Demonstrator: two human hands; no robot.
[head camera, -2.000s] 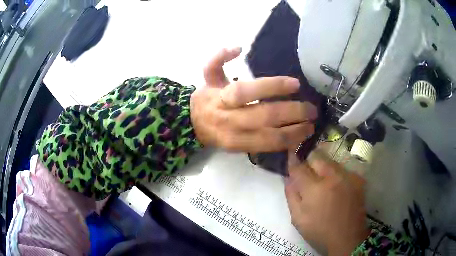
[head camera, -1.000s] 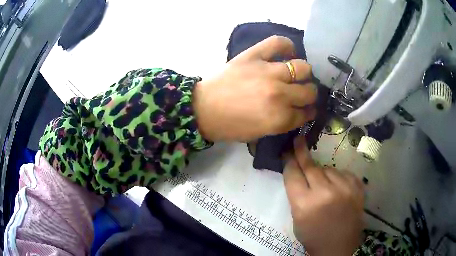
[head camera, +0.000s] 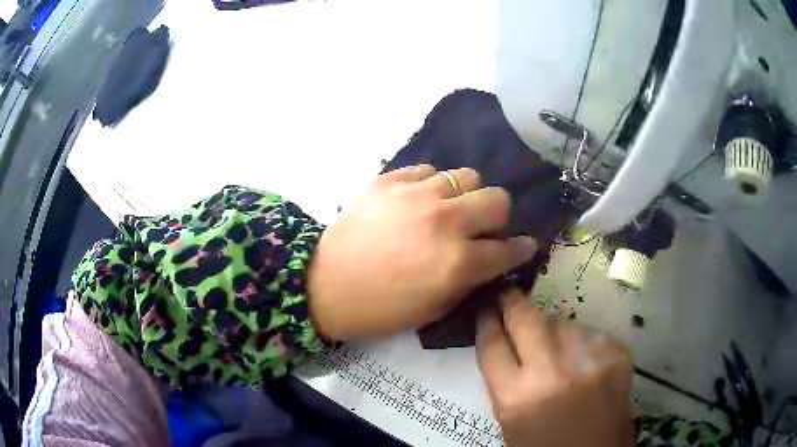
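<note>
A dark fabric panel (head camera: 476, 140) lies on the white table, its upper end rounded and its right edge at the needle area under the machine head. My left hand (head camera: 411, 249), with a ring, lies over the panel's left and middle part, fingers bent and pressing on it. My right hand (head camera: 559, 375) is at the panel's lower edge, its fingertips on the dark fabric close to my left fingers. The zipper band is hidden or cannot be told apart from the panel. The presser foot and needle are not clear.
The pale sewing machine head (head camera: 612, 105) stands at right, with cream ribbed knobs (head camera: 629, 267) beside the needle. Black snips (head camera: 741, 384) lie at lower right. A dark pile (head camera: 133, 74) is at far left. A ruler scale (head camera: 402, 393) runs along the front edge.
The panel has turned and shifted towards me. My left hand has moved down and left with it. My right hand has moved slightly down and stays at the lower edge.
</note>
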